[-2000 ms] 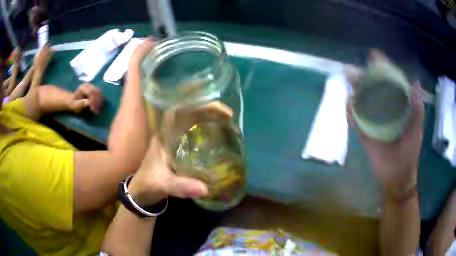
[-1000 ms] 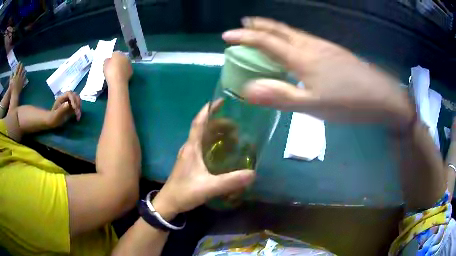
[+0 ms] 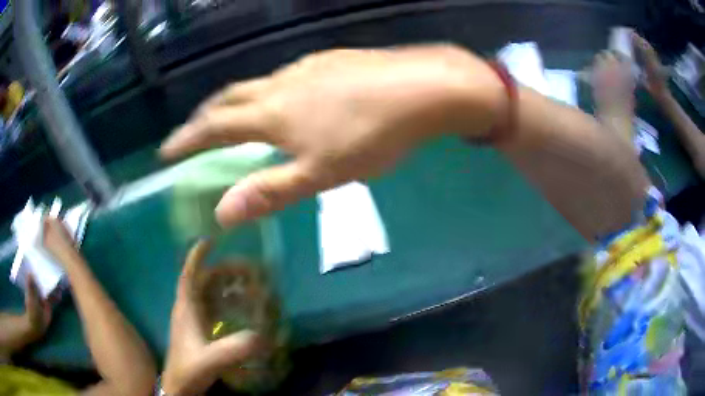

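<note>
The large clear glass jar (image 3: 241,298) is at the lower left of the view, blurred, with yellowish-brown contents in its lower part. Its pale green lid (image 3: 202,189) sits on its top. My left hand (image 3: 202,340) is wrapped around the jar's lower body. My right hand (image 3: 332,116) is over the lid, with thumb and fingers spread around it; blur hides whether it touches. A white wrapped item (image 3: 349,227) lies on the green worktop just right of the jar.
A metal post (image 3: 66,131) stands at the left by the white edge strip (image 3: 162,179). A left neighbour's hands hold white pieces (image 3: 39,246). White pieces (image 3: 533,71) lie at the upper right, near another person's hands (image 3: 614,81). The dark conveyor channel runs behind.
The view has turned right. The jar and both hands now show lower and further left. Two seconds ago the lid was off in my right hand; now it is on the jar.
</note>
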